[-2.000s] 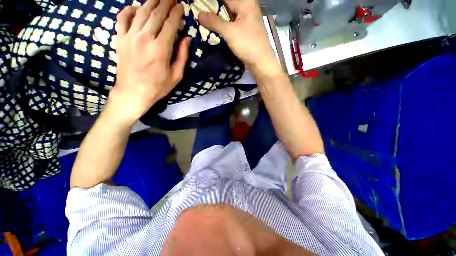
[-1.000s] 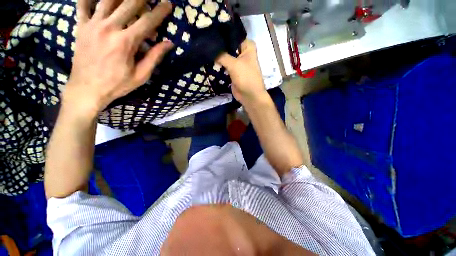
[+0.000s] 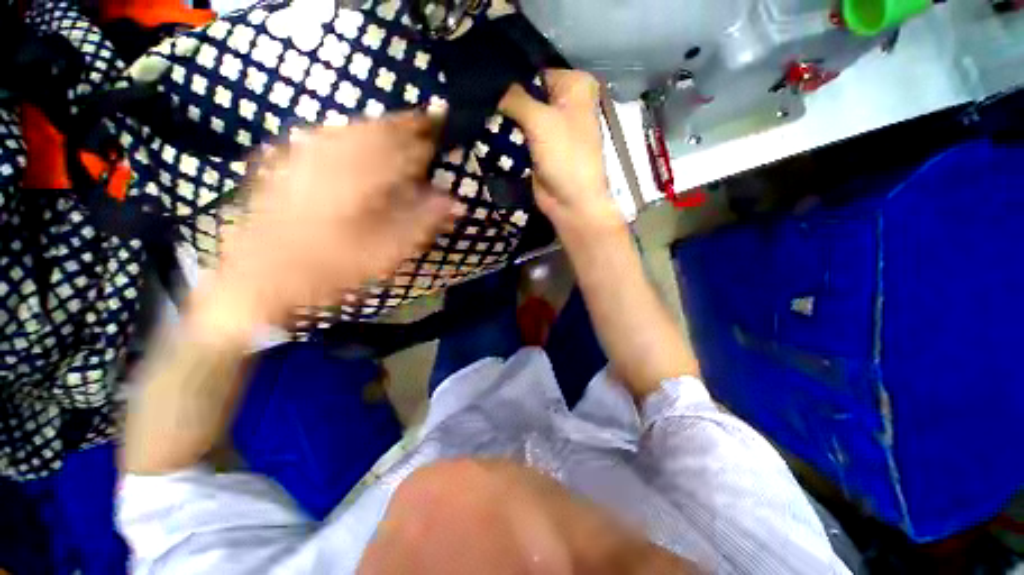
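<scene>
A navy-black bag body (image 3: 309, 62) with a cream clover-like print lies on the white table edge at the top centre. My left hand (image 3: 326, 213) is blurred, over the front part of the bag; whether it grips anything cannot be told. My right hand (image 3: 567, 140) pinches the dark edge of the bag at its right side, thumb and fingers on the cloth. A black strap (image 3: 421, 328) hangs below the bag's front edge. Dark metal machine parts (image 3: 449, 14) show at the top, just above the bag.
The pale grey sewing machine (image 3: 719, 51) stands at the top right, with a red-handled lever (image 3: 663, 163) and a green cone (image 3: 881, 11). A pile of printed bags (image 3: 56, 303) with orange patches (image 3: 45, 146) is at left. Large blue covered containers (image 3: 786, 326) stand low on both sides.
My left hand has moved down and right across the bag since a second ago. My right hand stays at the bag's right edge. The view has shifted, showing the green cone and more orange.
</scene>
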